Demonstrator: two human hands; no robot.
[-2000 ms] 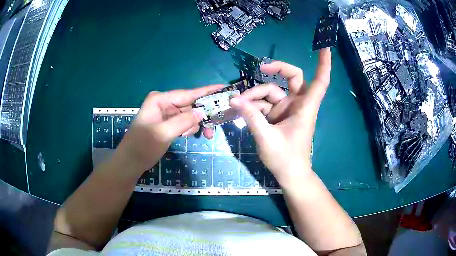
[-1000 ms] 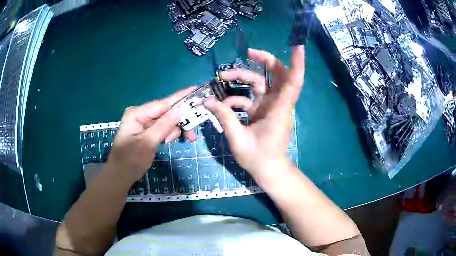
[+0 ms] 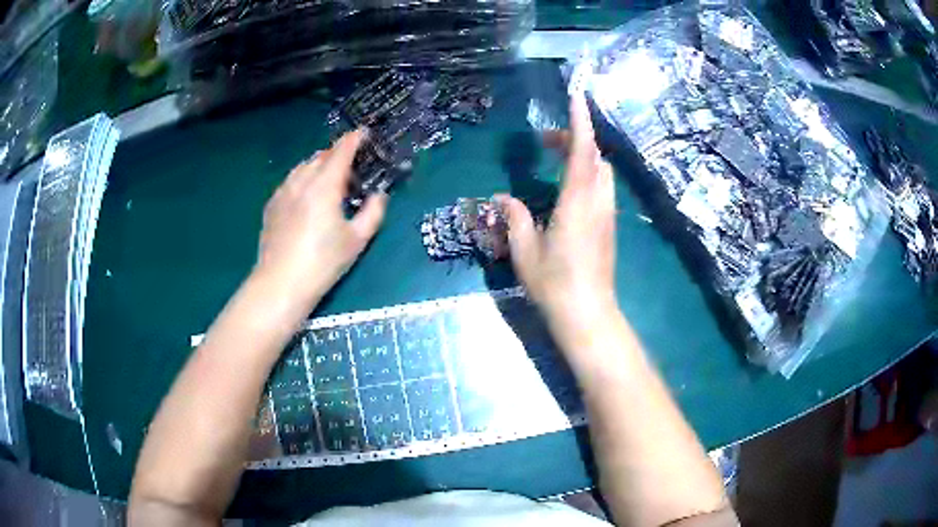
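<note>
My left hand [image 3: 314,216] is at the near left edge of a loose pile of dark boards [image 3: 411,113]. Its thumb and fingers are spread around boards there; blur hides whether it grips one. My right hand [image 3: 576,237] is open, with its thumb against the right end of a short overlapping row of boards [image 3: 451,232]. A small translucent piece [image 3: 543,98] shows by its raised index fingertip. The label sheet [image 3: 381,383] lies in front of me, with glare on its right part and its lower left partly behind my left forearm.
A large clear bag of boards [image 3: 761,175] lies at the right, with more dark parts [image 3: 905,201] beyond it. Stacked clear trays [image 3: 339,46] stand at the back. Pale-edged sheet stacks [image 3: 62,268] lie far left. A red item [image 3: 885,412] shows below the bench at lower right.
My hands have parted. The left moved up to the pile and no longer holds the pale board. The row lies more exposed beside my right thumb. The view has shifted to show the back trays.
</note>
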